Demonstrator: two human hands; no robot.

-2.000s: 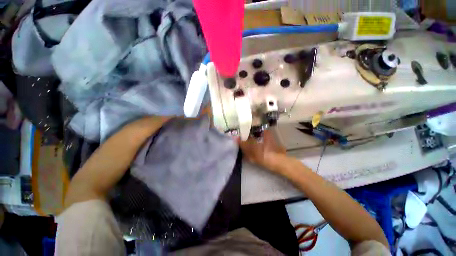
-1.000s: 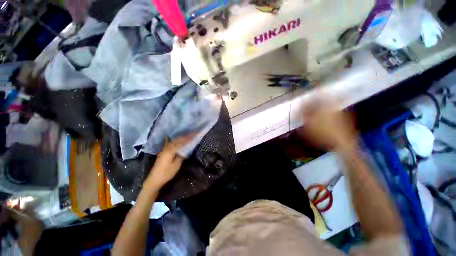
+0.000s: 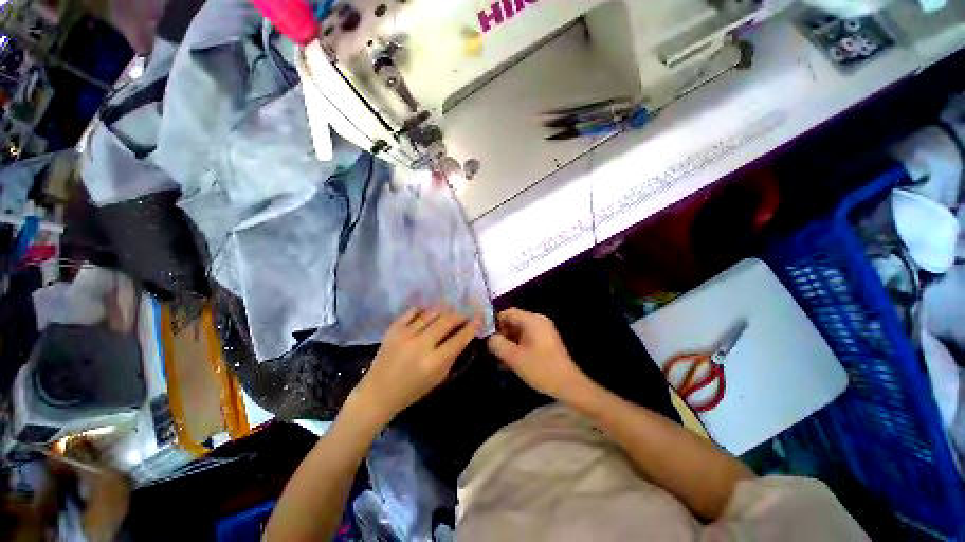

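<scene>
The grey-blue garment body (image 3: 286, 249) lies left of and under the needle end of the sewing machine (image 3: 508, 64), its edge running from the presser foot (image 3: 436, 169) toward me. My left hand (image 3: 423, 355) is on the near end of the cloth, fingers bent over its edge. My right hand (image 3: 526, 344) pinches the cloth's near corner, close beside my left fingertips. A dark speckled panel (image 3: 291, 376) shows beneath the grey-blue cloth. What lies under my fingers is hidden.
Dark slim tools (image 3: 593, 119) lie under the machine arm. Orange-red scissors (image 3: 698, 376) rest on a white board (image 3: 778, 349) at the right. A blue basket (image 3: 862, 371) stands beyond it. A pink holder (image 3: 288, 16) hangs at the needle end. A person's hand (image 3: 101, 492) shows lower left.
My right hand has come back from the machine bed's right side to the cloth corner. My left hand has moved right along the cloth. The grey-blue cloth now lies flatter over the dark panel.
</scene>
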